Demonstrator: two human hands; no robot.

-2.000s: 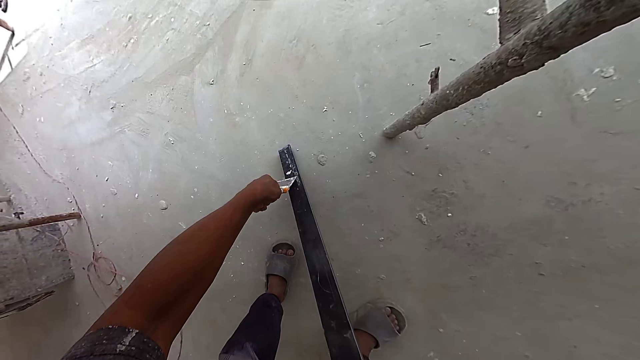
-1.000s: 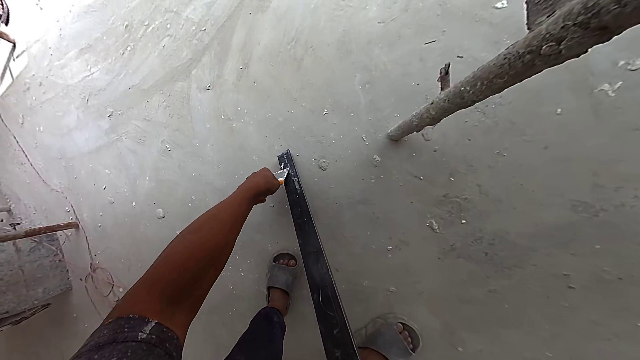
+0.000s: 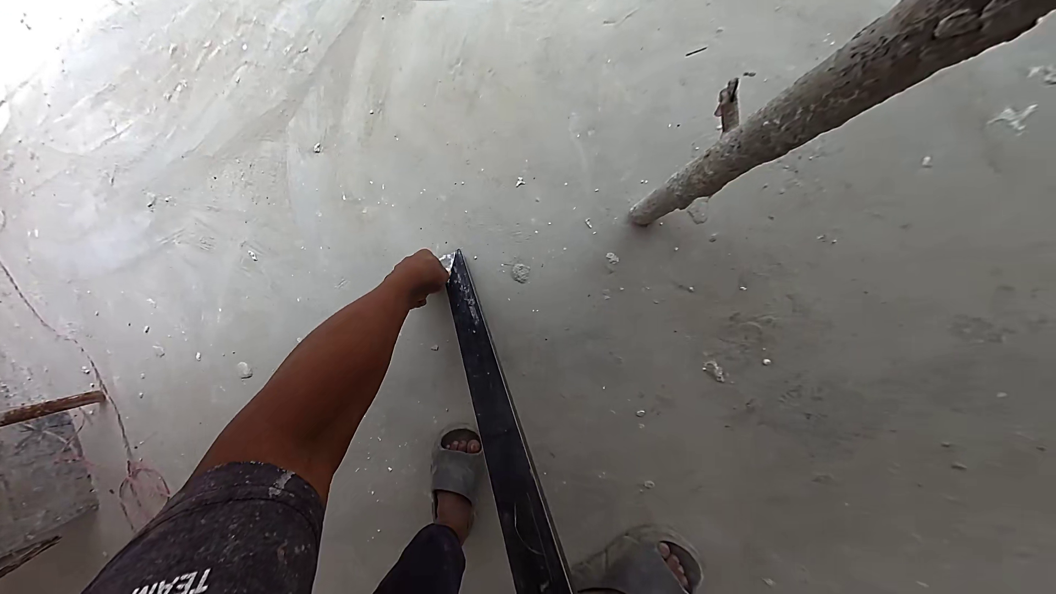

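From the lower left my left hand reaches out, its fingers closed around a small bladed scraping tool. Only a bit of pale blade shows, at the left edge of the bar's far end; the handle is hidden in the fist. A long, dark, straight-edged bar runs from that end down past the bottom edge of the view, between the two feet. Whitish residue marks its surface near the far end. My right hand is out of view, and so is the near end of the bar.
Sandaled feet stand on either side of the bar on a grey concrete floor with scattered crumbs. At upper right a rough wooden pole slants down to the floor. A thin cord, a stick and a grey board lie at left.
The blade was over the bar's upper face two seconds ago, with some orange showing at the tool; now it is at the left edge, by the far end. My left hand has moved toward that end.
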